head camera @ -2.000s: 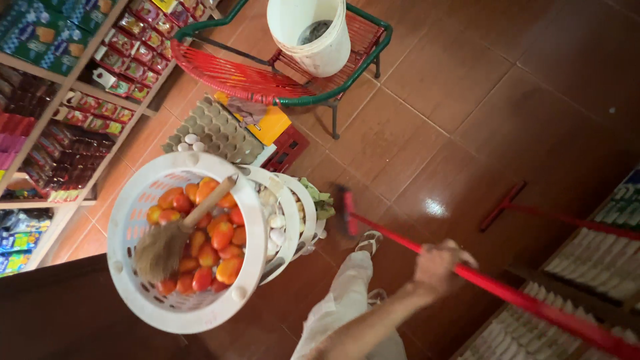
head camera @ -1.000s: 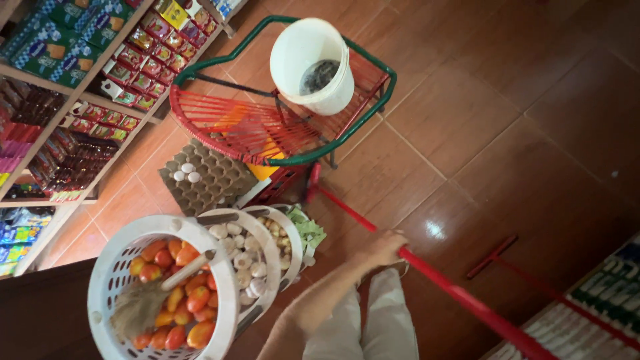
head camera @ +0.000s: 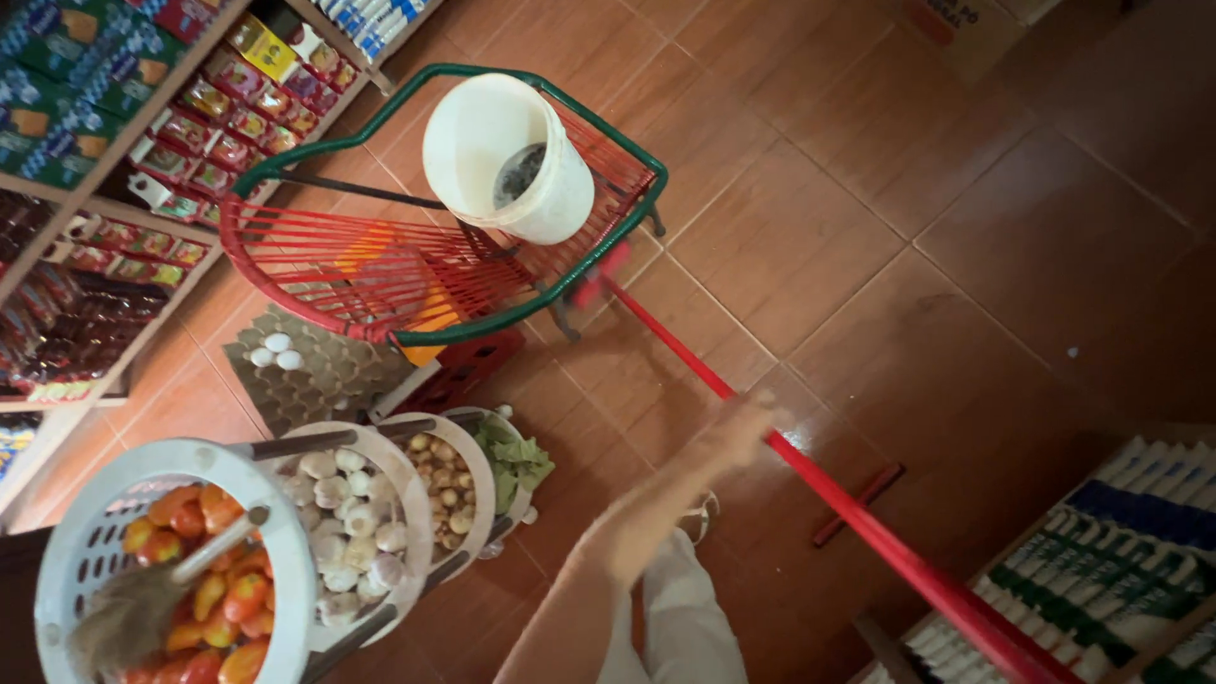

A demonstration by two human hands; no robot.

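My left hand [head camera: 750, 423] is closed around the red pole [head camera: 855, 518] of a long-handled floor tool, and the forearm rises from the bottom edge. The tool's blurred red head [head camera: 598, 275] is low beside a leg of a chair [head camera: 513, 318] with a green frame and red cords. On that chair stands a white plastic bucket [head camera: 560, 190] with something dark inside. The pole's upper end leaves the view at the lower right. My right hand is out of view.
Tiered white baskets hold tomatoes [head camera: 245, 597] with a brush on top, garlic [head camera: 361, 521], small round produce and leafy greens [head camera: 513, 461]. Egg trays [head camera: 313, 389] lie behind them. Stocked shelves [head camera: 142, 123] stand left; packages [head camera: 1083, 570] fill the lower right. A red floor squeegee [head camera: 855, 503] lies right.
The tool's head has moved from the floor near the leafy greens to beside the chair's leg, with my left hand still on the pole. The view has shifted.
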